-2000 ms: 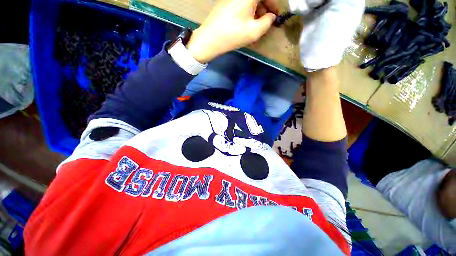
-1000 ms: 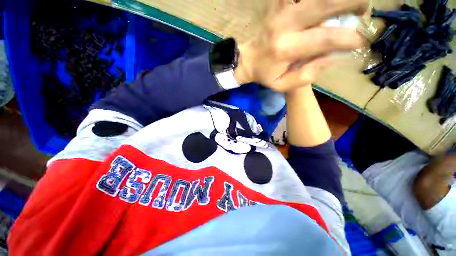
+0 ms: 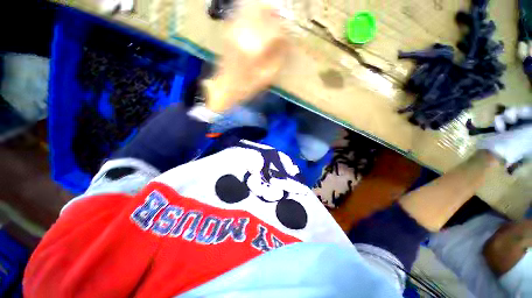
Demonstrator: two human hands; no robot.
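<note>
My bare left hand (image 3: 248,58) is blurred over the left part of the cardboard-covered table (image 3: 373,110). I cannot tell whether it holds anything. A small dark heap (image 3: 219,8) shows just beyond it at the top edge. My right hand (image 3: 510,142), in a white knit glove, is at the right edge and partly cut off. Black long parts show at its fingers, but whether they are gripped is unclear. A loose heap of long black parts (image 3: 446,84) lies on the right of the table. A green cap (image 3: 361,28) lies further back.
A blue bin (image 3: 61,116) with many small dark pieces stands below the table edge on the left. Dark parts lie on a pale surface (image 3: 338,183) under the table, beside an orange-brown area. Another person's arm (image 3: 507,247) is close at the lower right.
My hands have moved apart: the left to the left, the gloved right out to the right edge. The green cap and the dark heap at the top have come into view.
</note>
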